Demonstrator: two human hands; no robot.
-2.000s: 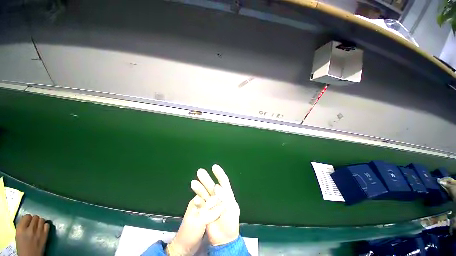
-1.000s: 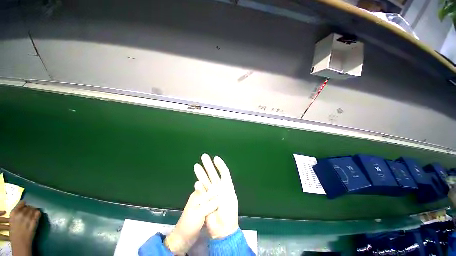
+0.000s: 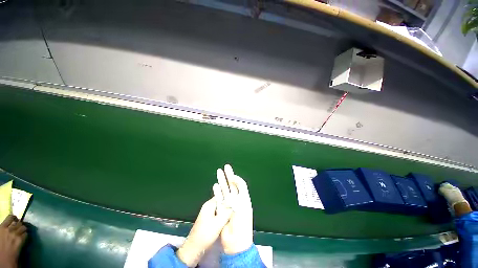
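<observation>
My left hand (image 3: 205,229) and my right hand (image 3: 238,219), both in thin white gloves, are pressed together in front of me over the near edge of the green conveyor belt (image 3: 147,162). No object shows between them. The fingertips point away from me. A white paper sheet (image 3: 137,250) lies on the bench edge under my wrists. To the right on the belt stands a row of several dark navy boxes (image 3: 343,189) with pale logos. A white label sheet (image 3: 307,187) with printed rows lies at the left end of the row.
A neighbour's gloved hand (image 3: 453,196) touches the far right boxes. Glossy navy wrapped boxes (image 3: 403,260) lie at the bottom right. A bare hand (image 3: 11,238) is beside yellow backing paper (image 3: 5,200) at the left. An open white carton (image 3: 357,71) is on the back wall.
The navy boxes and label sheet have moved left along the belt. My hands stay together, with the fingers slightly shifted. The neighbour's gloved hand at right reaches further into view.
</observation>
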